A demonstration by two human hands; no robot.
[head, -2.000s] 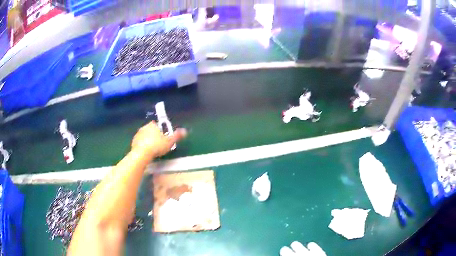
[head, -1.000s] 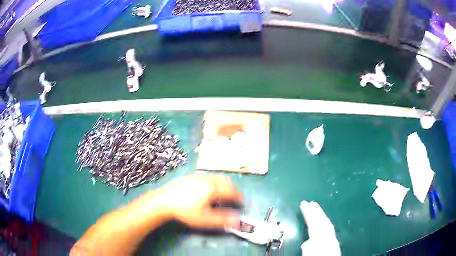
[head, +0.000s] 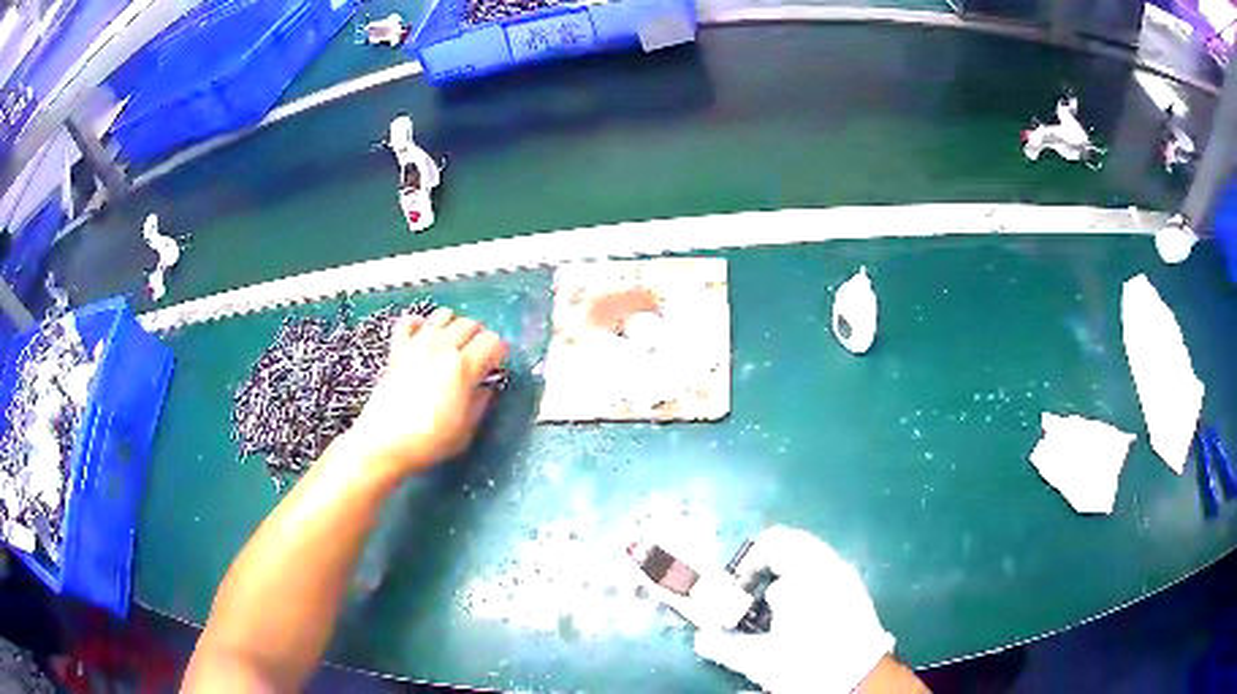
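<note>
A white unit [head: 689,583] with a dark panel and a red tip is held in my gloved right hand [head: 798,617] at the bottom, right of centre. My bare left hand [head: 437,384] is over the right part of the pile of small metal pins [head: 301,407], its fingertips among them. Whether it grips a pin is hidden. The grease board [head: 685,396] with white and brown patches lies right of the pile, apart from both hands.
Beyond the pale rail [head: 651,240], white units [head: 414,174] lie on the green belt [head: 570,163]. Blue bins stand at left [head: 115,475] and at the back [head: 543,41]. A white teardrop-shaped piece [head: 855,312], white scraps [head: 1083,461] and blue pliers [head: 1217,475] lie at right.
My left hand has left the belt, passed near my right hand and reached the pin pile. The unit is now in my gloved right hand. The view has tilted down.
</note>
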